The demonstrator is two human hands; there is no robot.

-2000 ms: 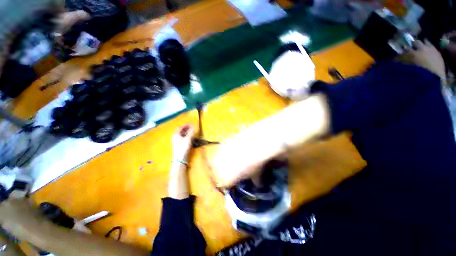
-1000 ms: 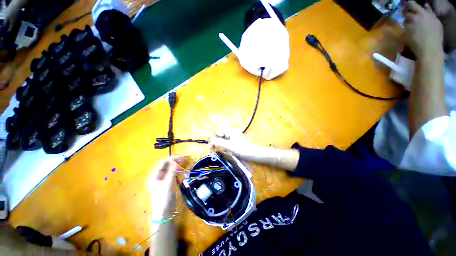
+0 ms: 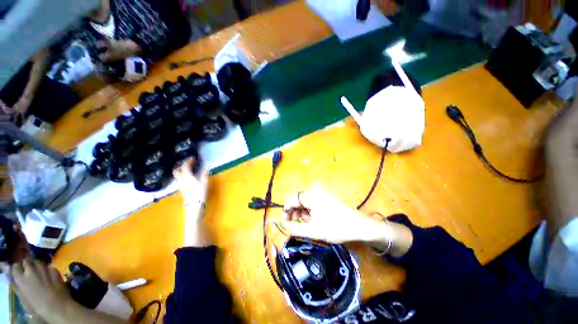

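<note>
The open camera base housing (image 3: 320, 275), white with a round black interior, lies close to my body at the lower middle. My right hand (image 3: 314, 215) is just above its upper rim, fingers curled, with thin connector wires at the fingertips; the fingers partly hide them. My left hand (image 3: 191, 176) is stretched out to the near right edge of the rows of black head units (image 3: 149, 174), fingers at one dark unit. Blur hides whether it grips it. The housing's black pigtail cable (image 3: 267, 221) lies left of it, its connector ends beyond my right hand.
A white camera (image 3: 394, 120) with two antennas stands at the green strip (image 3: 304, 82). Another dark-headed camera (image 3: 237, 88) is beside the rows on the white sheet (image 3: 95, 212). A black box (image 3: 523, 66) is upper right. Co-workers' arms and hands are at left, upper left and right.
My left hand has left the housing and moved forward to the black head units. My right hand stays at the housing's upper rim. The wires no longer lie across the interior. The view has shifted.
</note>
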